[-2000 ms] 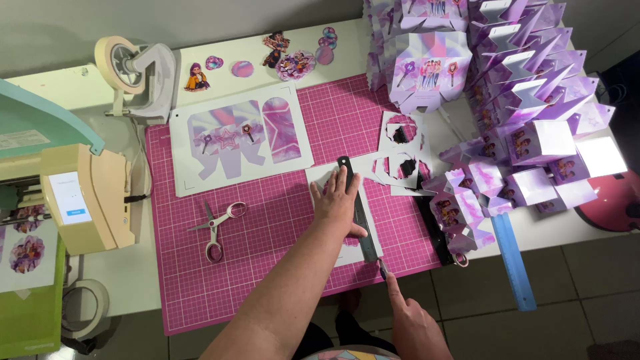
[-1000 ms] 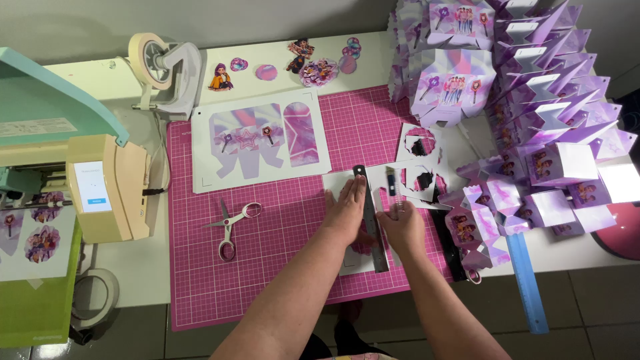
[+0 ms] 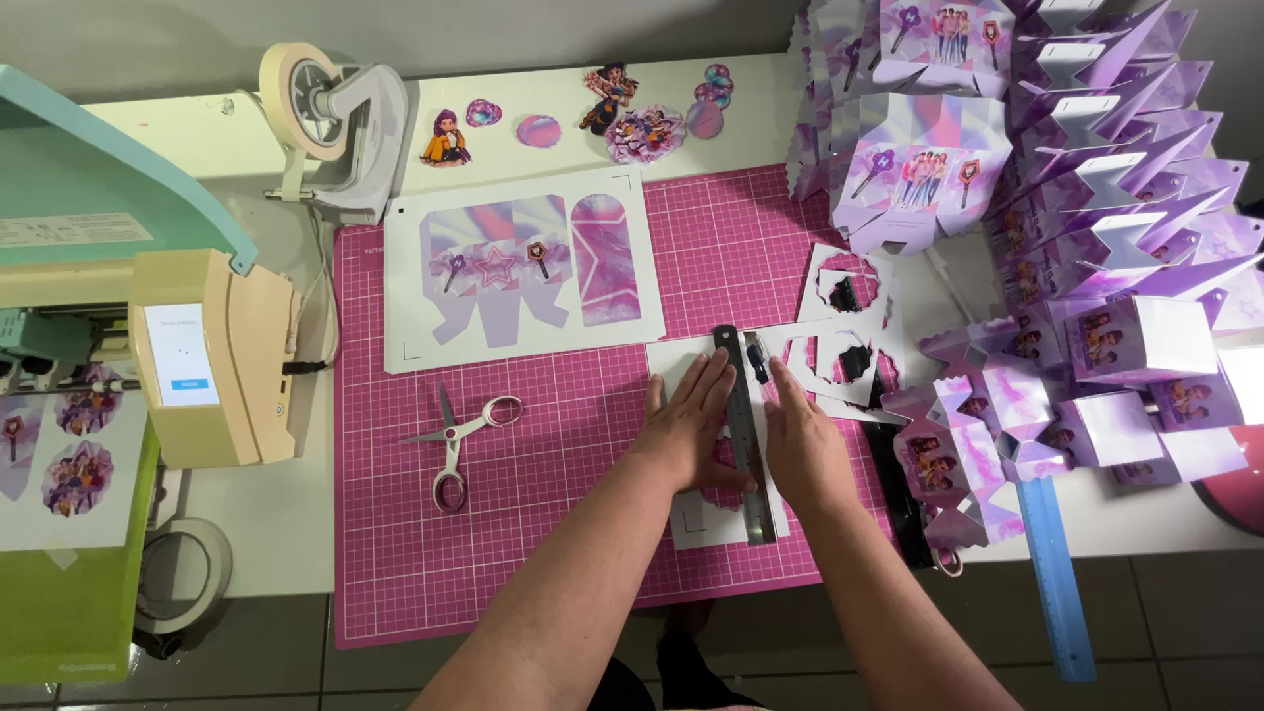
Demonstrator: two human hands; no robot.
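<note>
My left hand (image 3: pixel 691 434) is spread over a white printed sheet (image 3: pixel 701 528), its fingertips and thumb touching a dark metal ruler (image 3: pixel 757 484) that lies lengthwise across the sheet. Flat along the ruler's right side rests my right hand (image 3: pixel 810 444), fingers extended. A small craft knife (image 3: pixel 756 357) lies just beyond its fingertips, beside the ruler's top end. The pink cutting mat (image 3: pixel 553 553) is under both hands. Opened white-handled scissors (image 3: pixel 454 434) lie on the mat to the left. Behind them is a white sheet with a printed purple box template (image 3: pixel 499 267).
Cut paper offcuts (image 3: pixel 825 341) lie right of my hands. Folded purple paper boxes (image 3: pixel 1096 188) crowd the right side, with a blue ruler (image 3: pixel 1057 583) overhanging the front edge. A tape dispenser (image 3: pixel 370 148) and a cutting machine (image 3: pixel 212 355) stand left. Character cutouts (image 3: pixel 642 133) lie behind.
My right hand has moved from the ruler's lower end, where it held the knife, up along its right side. The ruler now lies further right on the sheet, and my left hand has shifted with it.
</note>
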